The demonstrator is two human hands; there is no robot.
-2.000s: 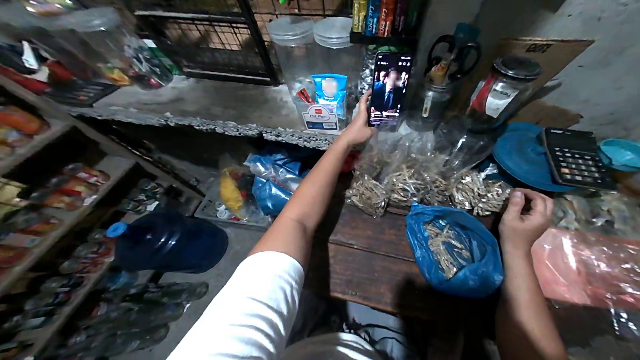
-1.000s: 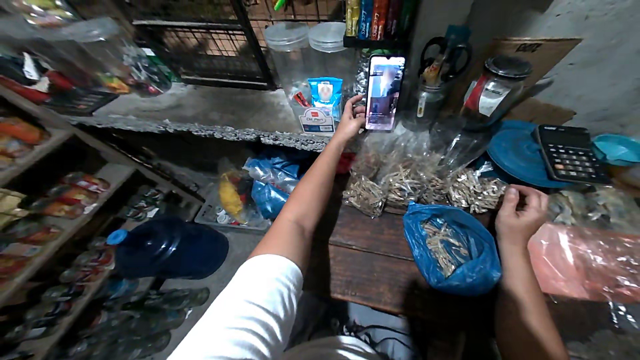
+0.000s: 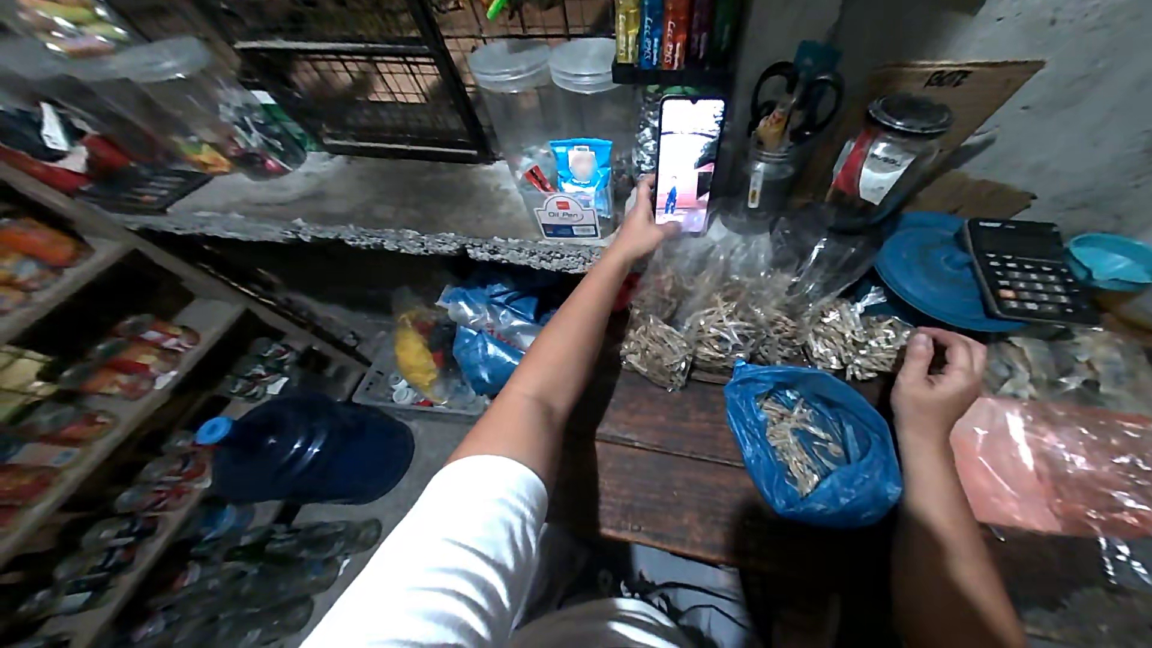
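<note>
My left hand [image 3: 644, 223] reaches forward to the lower left edge of an upright smartphone [image 3: 689, 166] with a lit screen; whether it grips or only touches the phone I cannot tell. On the right, my right hand [image 3: 938, 378] rests with curled fingers beside the clear bags of small dried fish [image 3: 855, 340], with nothing visible in it. An open blue plastic bag [image 3: 814, 513] holding loose dried fish [image 3: 801, 445] lies on the dark wooden table [image 3: 670, 490], left of my right wrist. More bagged dried fish [image 3: 724, 335] stands behind it.
A calculator [image 3: 1030, 270] lies on a blue lid [image 3: 931, 270] at the right, near a glass jar [image 3: 886, 162] and pink plastic bags [image 3: 1053, 468]. Scissors [image 3: 796, 99] stand in another jar. Left are a concrete ledge [image 3: 396, 202], a blue water jug [image 3: 315, 450] and shelves of goods.
The picture on the phone's screen has changed. My left hand has shifted slightly at the phone's edge. The right hand stays near the bagged fish.
</note>
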